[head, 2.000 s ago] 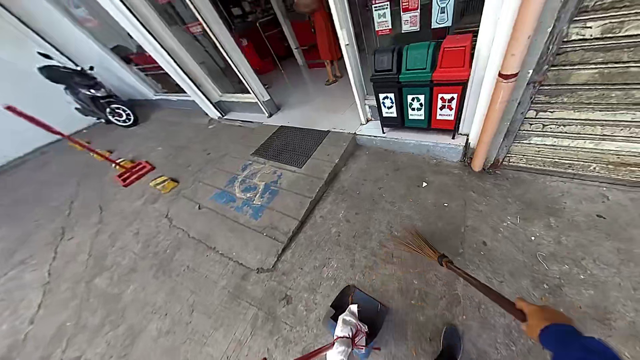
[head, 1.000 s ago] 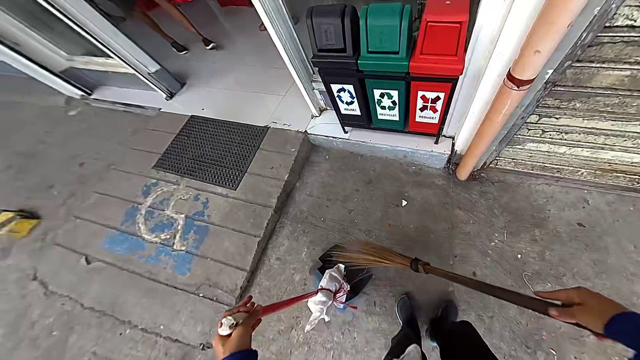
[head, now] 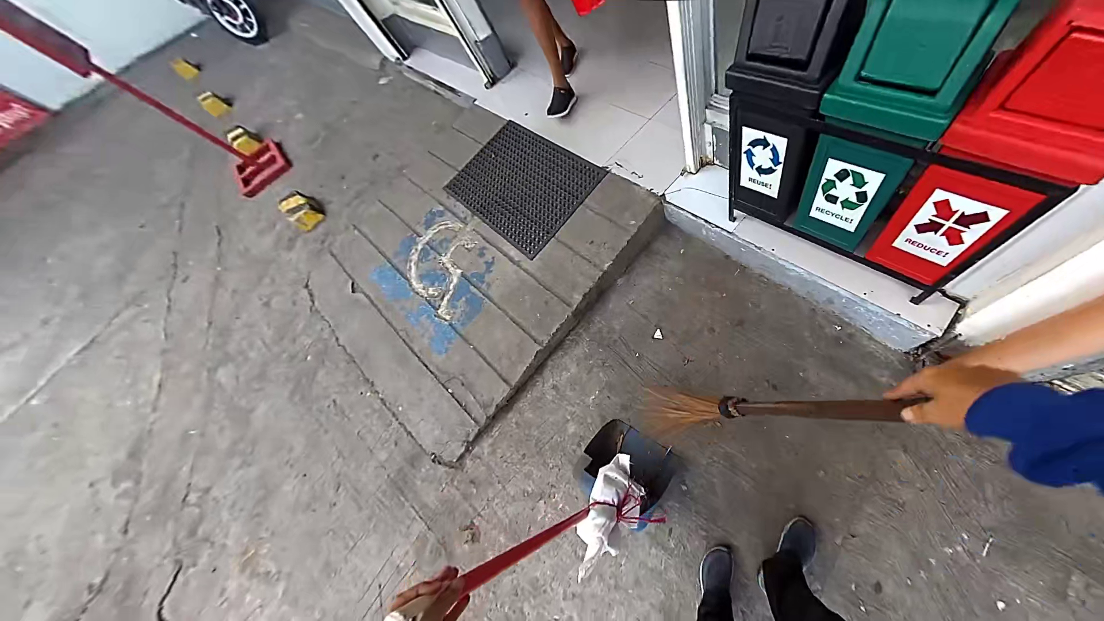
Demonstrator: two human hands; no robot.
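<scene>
At right, my right hand [head: 944,392] grips the wooden handle of a stick broom [head: 802,410]. The broom's bristles fan out over the concrete just above and right of a dark blue dustpan [head: 649,466]. A white cloth or bag [head: 609,504] is tied with red string where the dustpan meets its red handle [head: 526,548]. At the bottom edge my left hand [head: 429,595] is closed around that handle, partly cut off by the frame. Some dark debris seems to lie inside the dustpan. A small white scrap [head: 658,334] lies on the ground above the bristles.
A concrete ramp [head: 517,345] with a black rubber mat [head: 526,188] leads to a doorway, where a person's legs [head: 552,52] show. Black, green and red bins [head: 970,220] stand on a tiled ledge. A red stand [head: 261,168] and yellow-black blocks [head: 301,210] are at left.
Two seconds ago my left hand was out of view; it now shows on the dustpan's handle. The bristles, over the dustpan a second ago, are now at its upper right side. The view has shifted.
</scene>
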